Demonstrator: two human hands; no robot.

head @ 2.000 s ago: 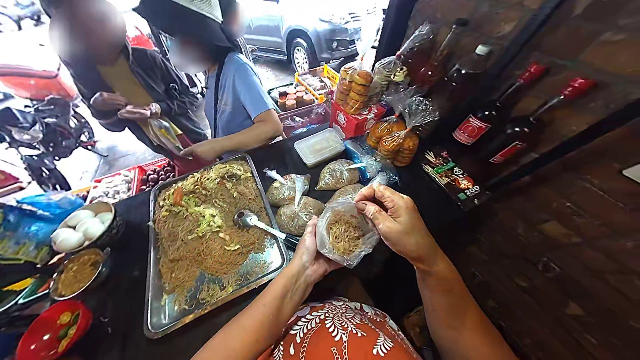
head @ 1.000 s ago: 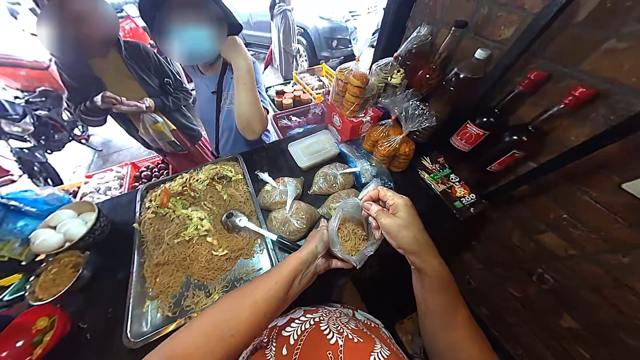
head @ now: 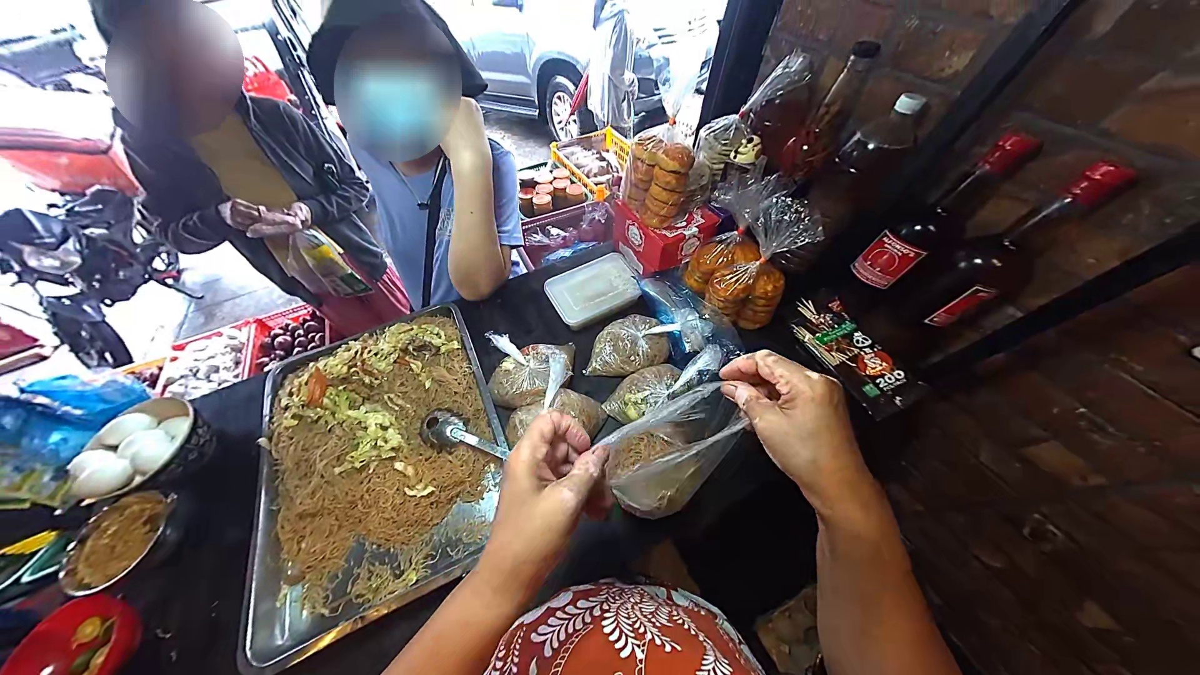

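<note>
A clear plastic bag (head: 670,464) with noodles in its bottom is stretched between my two hands. My left hand (head: 553,478) pinches one side of its mouth, and my right hand (head: 792,422) pinches the other. Just behind it, several tied bags of noodles (head: 628,345) sit on the black table. To the left lies a metal tray (head: 258,562) of noodles (head: 375,469) topped with shredded cabbage (head: 375,412). A metal serving spoon (head: 469,439) rests in the tray, its handle end hidden behind my left hand.
Behind the bags are a lidded plastic container (head: 592,289), bagged round pastries (head: 741,277) and a red box (head: 656,239). Dark bottles (head: 914,234) stand at the right. At the left are a bowl of eggs (head: 192,445) and a red bowl (head: 122,619). Two people (head: 403,187) stand across the table.
My hands have moved apart and now pull the bag's mouth wide between them; before, they were close together around the bag. The person in blue has raised an arm to the head.
</note>
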